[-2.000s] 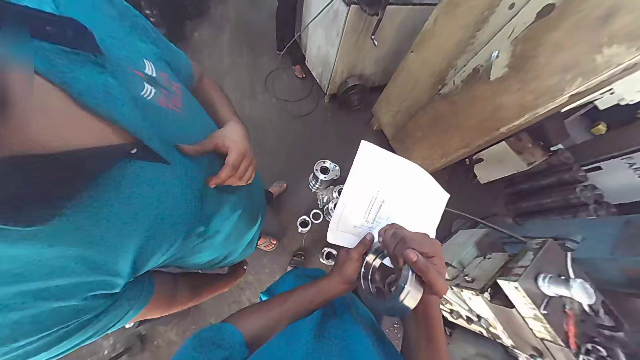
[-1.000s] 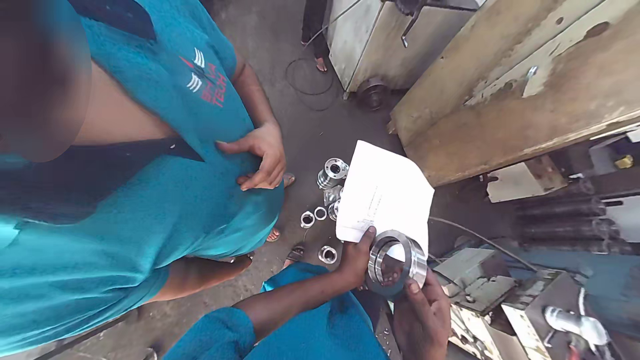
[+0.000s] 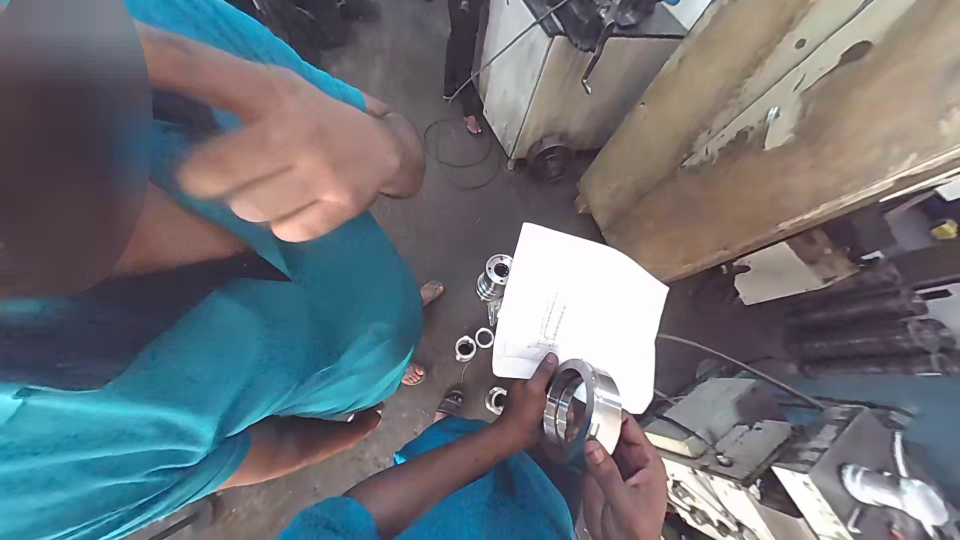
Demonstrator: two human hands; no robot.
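Between my two hands is a shiny machined metal ring [image 3: 604, 405] with a stepped bore. My left hand [image 3: 529, 401] pinches a white paper sheet [image 3: 592, 300] with a drawing on it, thumb on top, and lies against the ring's left side; its other fingers are mostly hidden. My right hand [image 3: 630, 476] grips the ring from below and right, its thumb on the rim. The paper spreads out beyond the ring. Past its left edge, flanged metal parts [image 3: 495, 277] and smaller metal rings [image 3: 466, 348] lie on the floor.
A co-worker in a teal shirt [image 3: 337, 300] stands close at left, one hand [image 3: 300, 157] raised. A worn metal cabinet [image 3: 750, 135] is at upper right, a machine base [image 3: 585, 90] at the top. Machine parts [image 3: 750, 427] stand at lower right. A cable [image 3: 465, 161] loops on the floor.
The co-worker's hand has risen from the waist to chest height. The ring has turned in my hands, from facing up a second ago to tilted sideways now.
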